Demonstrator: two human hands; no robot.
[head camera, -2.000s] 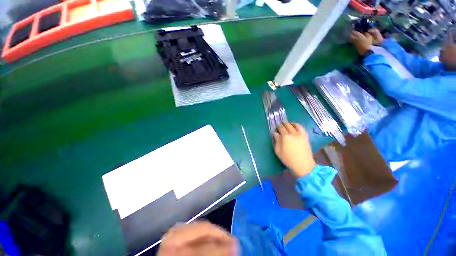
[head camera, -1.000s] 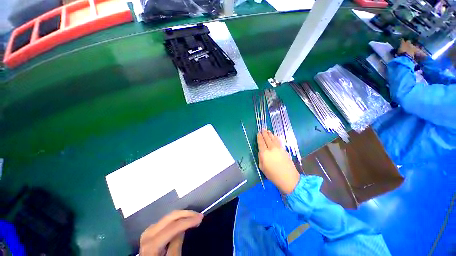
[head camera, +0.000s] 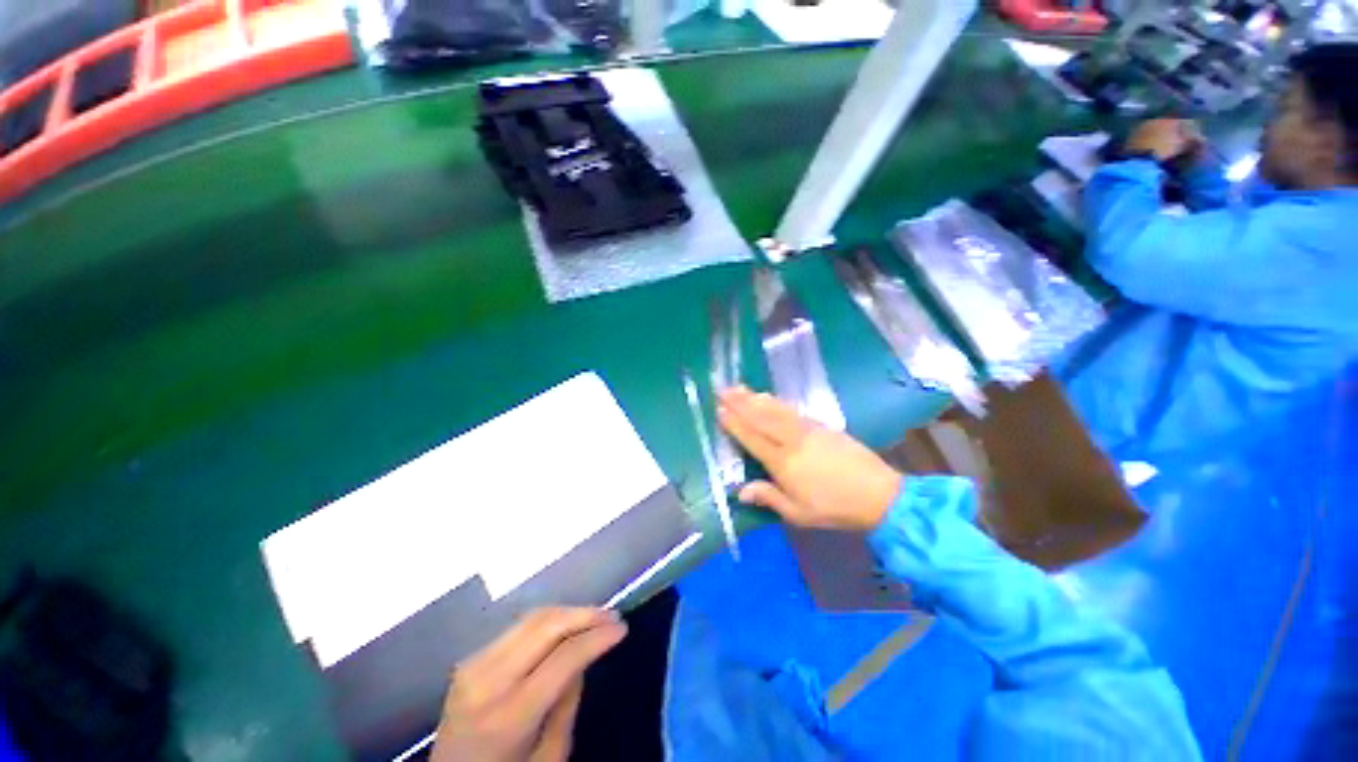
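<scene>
Silvery metal strips lie in a small bundle (head camera: 725, 340) right of centre. A wider fanned bundle (head camera: 797, 357) is beside it, and a single strip (head camera: 708, 454) lies to the left. My right hand (head camera: 812, 465) is over the small bundle's near part, fingertips touching it and thumb spread away. My left hand (head camera: 529, 677) is at the bottom centre, fingertips close together at a thin white line along the work sheet's near edge. I cannot tell if that line is a held strip. The white and dark work sheet (head camera: 462, 514) lies flat, partly hidden by my left hand.
A black plastic housing (head camera: 584, 167) sits on bubble wrap (head camera: 641, 268) at the back. A white upright (head camera: 871, 134) stands behind the strips. More strips (head camera: 909, 328), bagged strips (head camera: 998, 290), a brown cardboard box (head camera: 1050, 476) and another worker (head camera: 1214, 268) are at right. An orange-red tray (head camera: 246, 60) is back left.
My right hand has moved from the wide bundle to a smaller group left of it, now separate, and its thumb has spread. My left hand has come further into view. The camera view has shifted slightly.
</scene>
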